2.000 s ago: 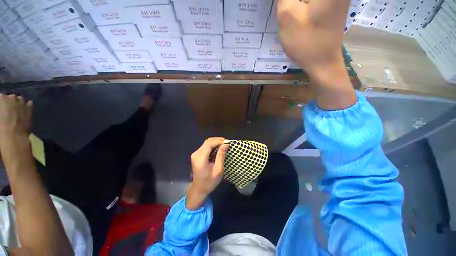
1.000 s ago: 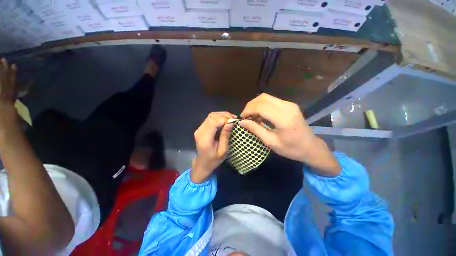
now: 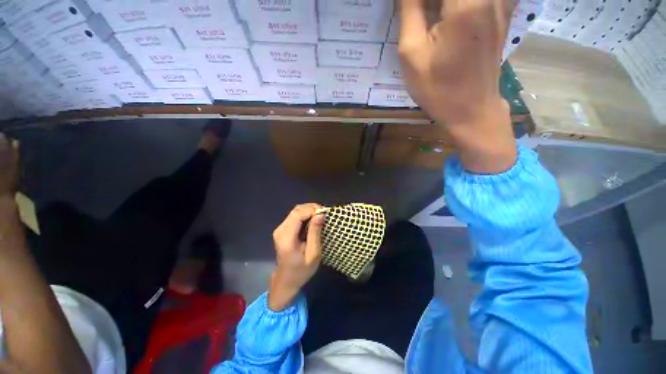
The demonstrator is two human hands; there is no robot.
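A yellow dot label sheet (image 3: 353,237) with a grid of black dots hangs curled over my lap. My left hand (image 3: 294,248) pinches its upper left corner. My right hand (image 3: 461,77) is raised over the right part of the stacked white product boxes (image 3: 283,55), slightly blurred and cut off by the top edge. Its fingertips are out of the picture or hidden, so I cannot tell whether a sticker is on them. The boxes carry short reddish print, and a few show a black dot.
Another person's arm (image 3: 29,292) is at the left edge beside a pale yellow strip (image 3: 28,212). A red stool (image 3: 191,329) is below. The wooden bench edge (image 3: 219,112) runs across, with brown cartons (image 3: 314,150) underneath. Dotted boxes (image 3: 577,20) stand at upper right.
My right hand has moved from the sheet up and forward over the boxes. My left hand keeps hold of the sheet. The view has tilted up, showing more boxes.
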